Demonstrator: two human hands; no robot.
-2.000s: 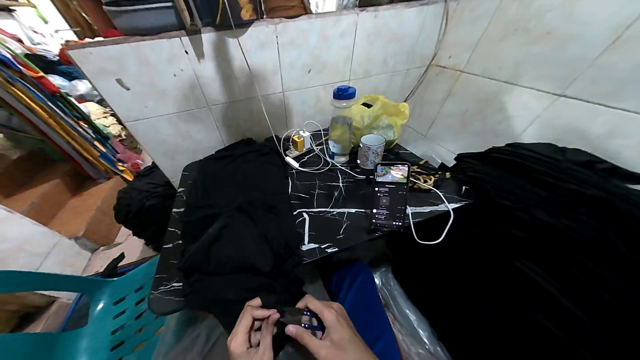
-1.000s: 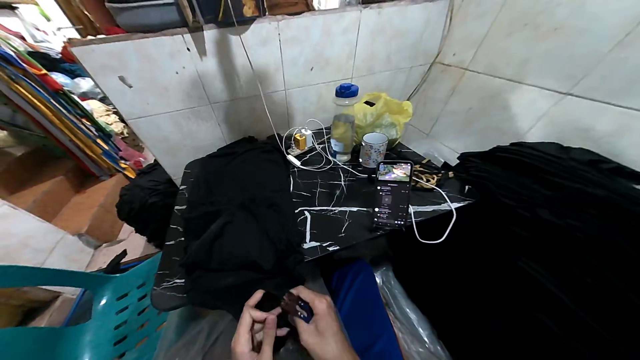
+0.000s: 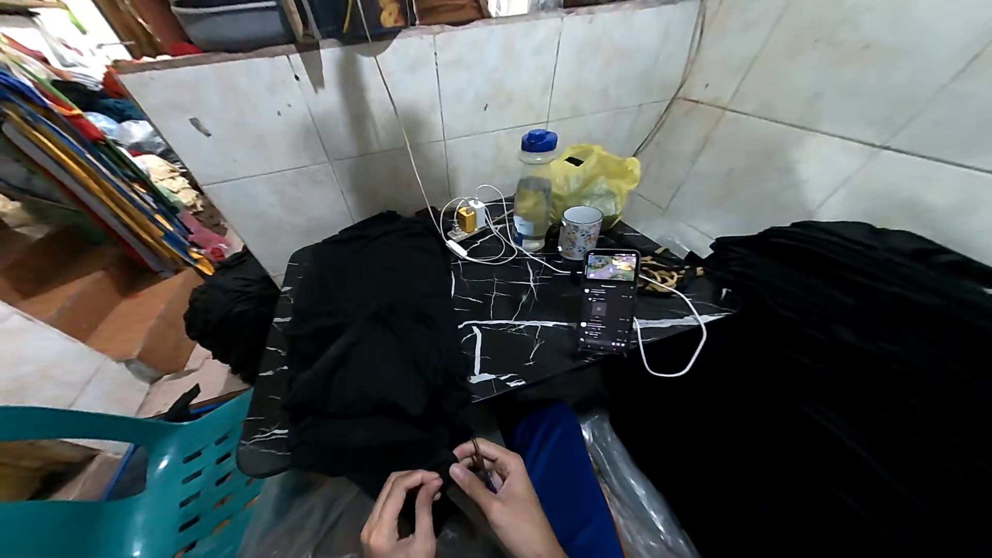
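Black fabric (image 3: 372, 333) covers the left part of a black marble-patterned table (image 3: 504, 349) and hangs over its near edge. At that hanging end, my left hand (image 3: 403, 511) pinches the black cloth between thumb and fingertips. My right hand (image 3: 504, 496), just to the right, holds a small dark tool (image 3: 482, 465), which looks like thread snips, partly hidden by the fingers. Its tip points up beside the cloth. Both hands are over my lap, close together.
A lit phone (image 3: 610, 302), a floral mug (image 3: 580, 232), a blue-capped bottle (image 3: 534, 190), a yellow plastic bag (image 3: 593, 182) and white cables stand or lie at the table's back right. A large black fabric pile (image 3: 814, 387) fills the right; a teal plastic chair (image 3: 155, 473) is at left.
My hands have drawn slightly apart, and the tool in my right hand now points upward. The things on the table have stayed where they were.
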